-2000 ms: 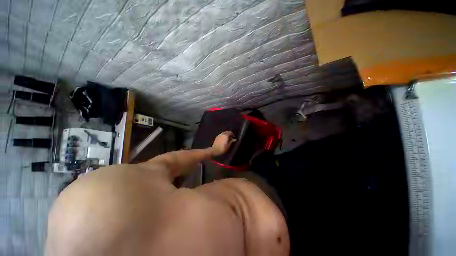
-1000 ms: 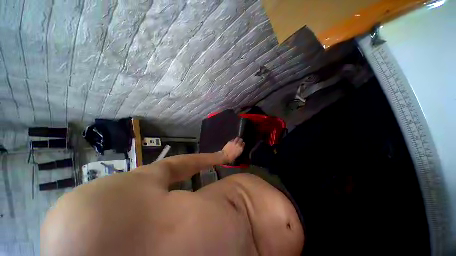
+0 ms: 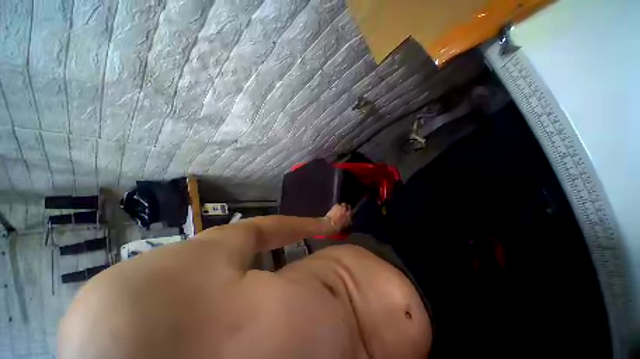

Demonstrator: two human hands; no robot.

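A stack of dark leather panels (image 3: 309, 189) lies over a red stool (image 3: 384, 179), with red edges showing around it. My bare left hand (image 3: 340, 216) is at the stack's near right edge. Its fingers are curled on the edge of a dark panel, which continues beyond the fingertips into shadow. The hand is small and slightly blurred, so the exact grip is hard to see. My right hand is out of the picture.
The white table (image 3: 582, 77) with its ruler edge is at right. Taped cardboard (image 3: 400, 24) juts in at top right. A pale brick-pattern wall stands behind the stool. A dark bag (image 3: 160, 203) and dark rack shelves (image 3: 74, 219) are at left.
My left hand has moved from the top of the stack to its near right edge. The view has shifted, with the table and cardboard reaching further in from the right.
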